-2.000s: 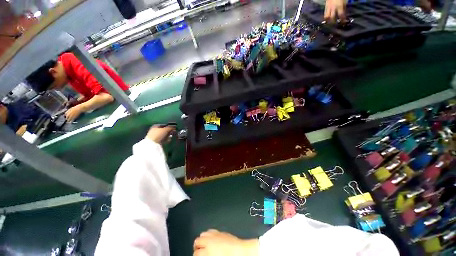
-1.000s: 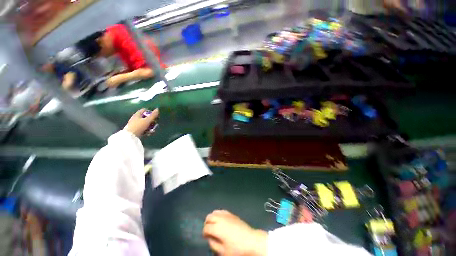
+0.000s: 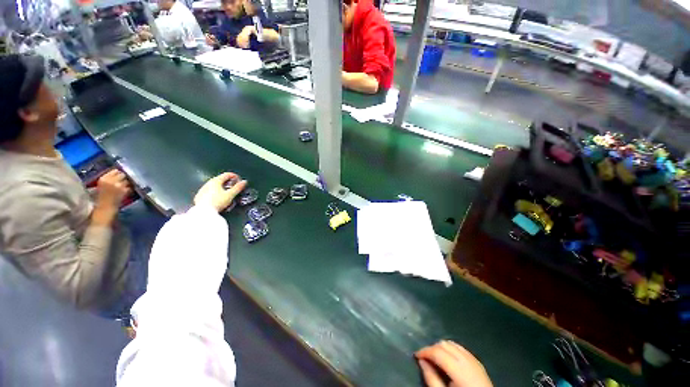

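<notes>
My left hand (image 3: 217,192) reaches out over the green bench, its fingers closed on a small glossy unit (image 3: 232,182) at bench level. Several similar glossy units lie close by, among them one (image 3: 256,230) nearer the bench edge and one (image 3: 299,191) to the right. A single unit (image 3: 306,136) lies farther back. My right hand (image 3: 452,364) is low in the picture over the bench, fingers slightly curled, empty and partly cut off by the bottom edge.
A yellow binder clip (image 3: 339,220) lies beside white sheets (image 3: 399,238). A metal post (image 3: 327,98) stands behind. At right are a red-brown board (image 3: 522,291) and black trays with clips. A person (image 3: 64,204) sits at left; others work across the bench.
The view has swung left, showing the units and a seated person. My left hand has gone from above the far bench with a unit down beside the other units. My right hand stays low.
</notes>
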